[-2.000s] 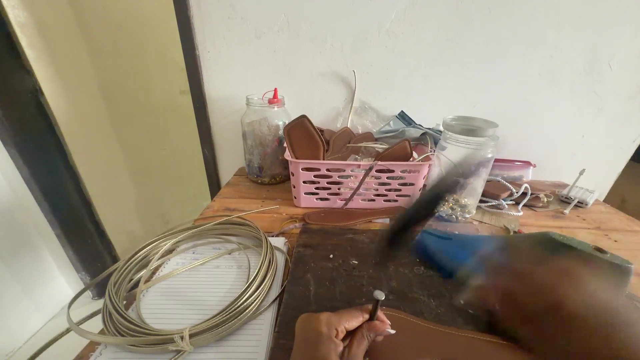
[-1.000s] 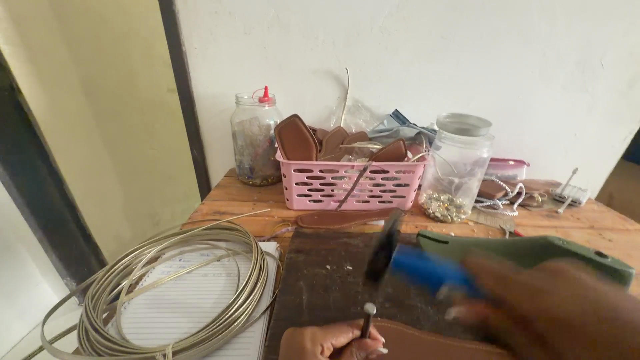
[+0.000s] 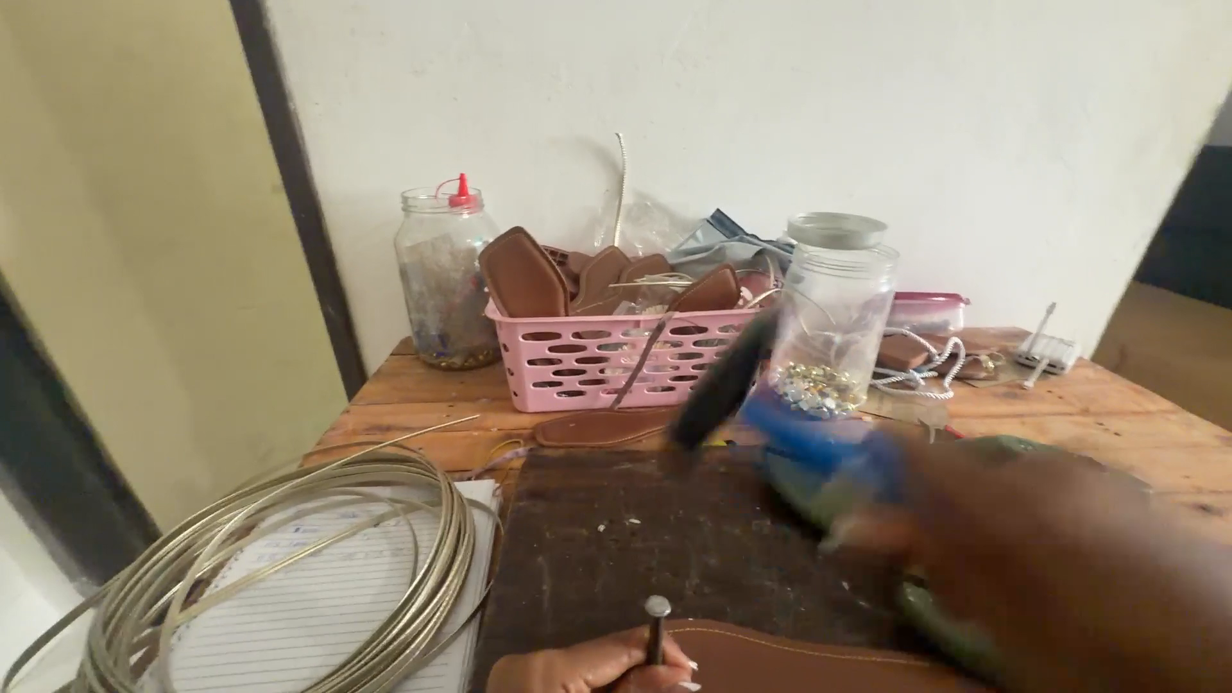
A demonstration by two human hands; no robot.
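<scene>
My left hand (image 3: 587, 669) pinches a short metal punch (image 3: 656, 626) upright, its round head on top, at the edge of a stitched brown leather sole piece (image 3: 789, 662). The leather lies on a dark board (image 3: 597, 539). To the right, my right hand (image 3: 1020, 539) is blurred by motion and grips the blue handle of a hammer (image 3: 727, 390). The dark hammer head is up and left of the hand, above the board and apart from the punch. The punch's lower end is hidden by my left fingers.
A coil of pale cord (image 3: 443, 568) lies on a lined notebook (image 3: 289, 616). Behind stand a pink plastic basket (image 3: 597, 361) of leather pieces, a glass jar (image 3: 448, 289) and a clear jar (image 3: 833, 318) holding beads. A green shoe last (image 3: 1020, 448) lies partly behind my right hand.
The hammer head is up from the punch, near which it was one second ago. My left hand still holds the punch on the leather.
</scene>
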